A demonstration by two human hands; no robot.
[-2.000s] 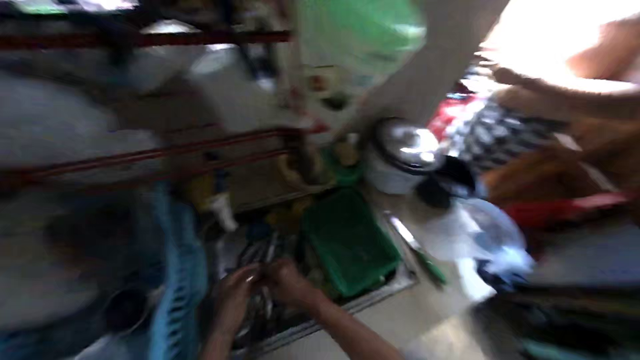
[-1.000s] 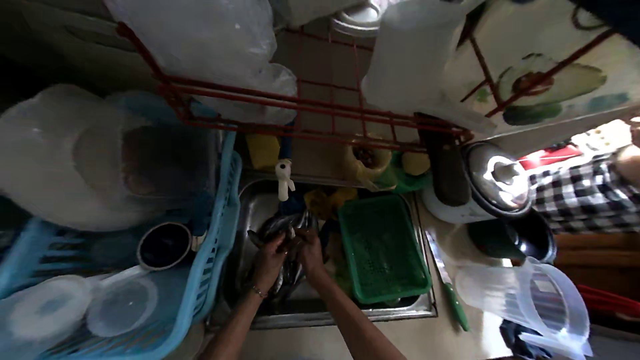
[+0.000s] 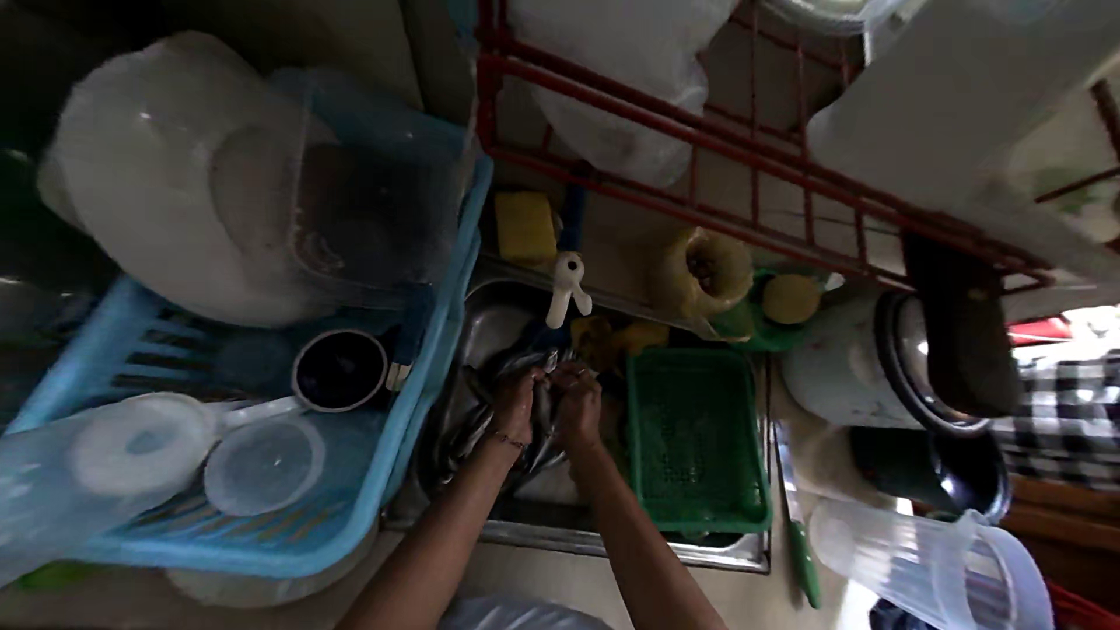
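Observation:
Several slender silvery fish (image 3: 547, 455) lie in the stainless steel sink (image 3: 494, 328). Over them, below the white-handled tap (image 3: 569, 280), my left hand (image 3: 516, 404) and my right hand (image 3: 576, 398) are close together, fingers curled around one fish between them. Which hand grips it more firmly is hidden. A bracelet circles my left wrist. Immediately right of my right hand, a green plastic basket (image 3: 696, 437) rests in the sink. Yellowish pieces (image 3: 612, 341) of unclear kind lie between tap and basket.
A blue plastic dish rack (image 3: 341, 542) with bowls and a mug stands left. Above is a red wire rack (image 3: 700, 131). Right of the sink are a green-handled knife (image 3: 796, 525), a clear plastic pitcher (image 3: 927, 560) and a lidded pot (image 3: 840, 376). A checkered cloth (image 3: 1067, 420) shows beyond.
The view has swung left, showing more of the dish rack. Both hands remain together over the fish in the sink.

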